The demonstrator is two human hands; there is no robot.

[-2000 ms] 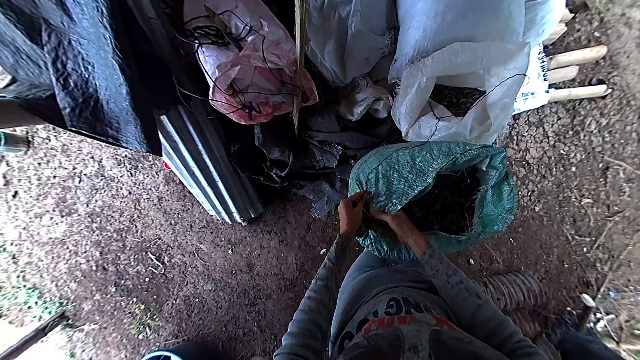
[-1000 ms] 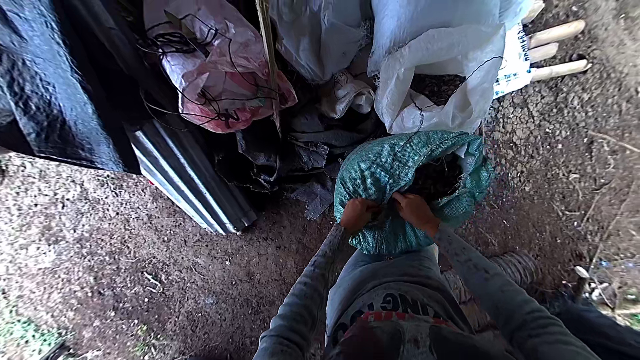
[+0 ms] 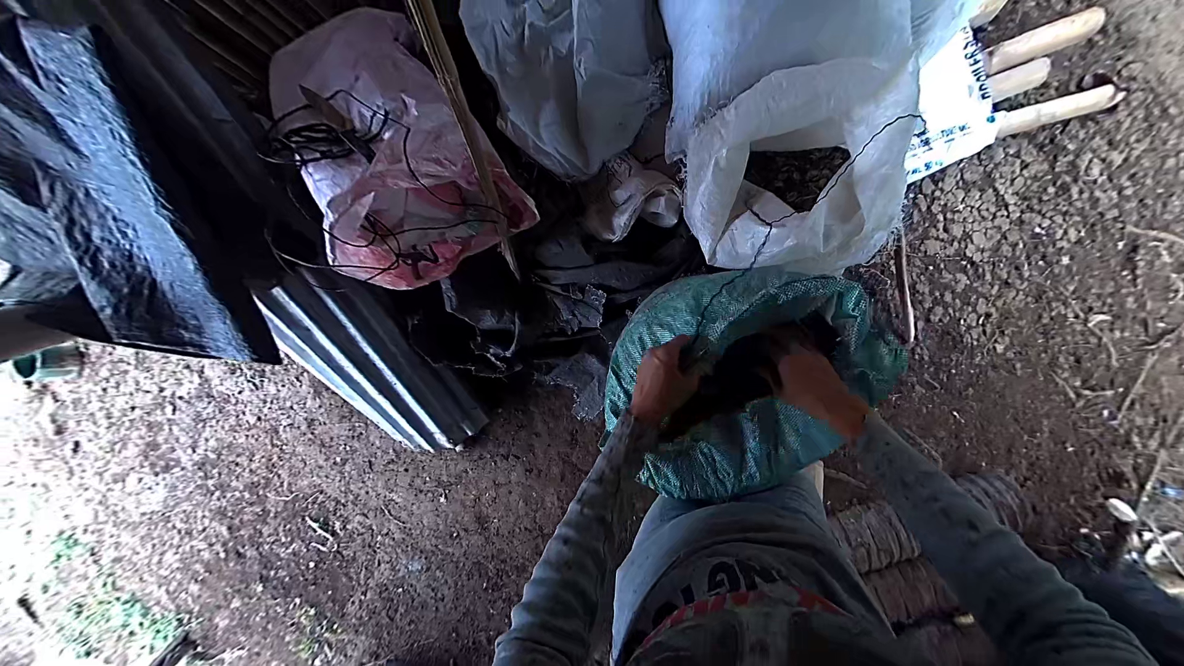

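A green woven sack (image 3: 731, 453) stands open-mouthed in front of my body, with dark material inside it. My left hand (image 3: 664, 379) grips the left part of its rim, the fingers partly hidden by the folds. My right hand (image 3: 819, 381) reaches into the mouth from the right; its fingertips are blurred in shadow, so whether they hold anything does not show. Just beyond the green sack, a white woven sack (image 3: 805, 222) lies with its mouth open on dark, loose material. A thin dark string hangs from the white sack toward the green one.
A pink-and-white plastic sack (image 3: 416, 194) with tangled black wire lies at the upper left, a split stick (image 3: 462, 129) across it. Corrugated metal sheet (image 3: 370, 361) and black plastic sheeting (image 3: 120, 203) are farther left. Wooden poles (image 3: 1054, 111) jut out at the upper right over bare soil.
My hands were close together at the green sack's near rim; now they are apart, the right one inside the mouth. The mouth has turned more toward me.
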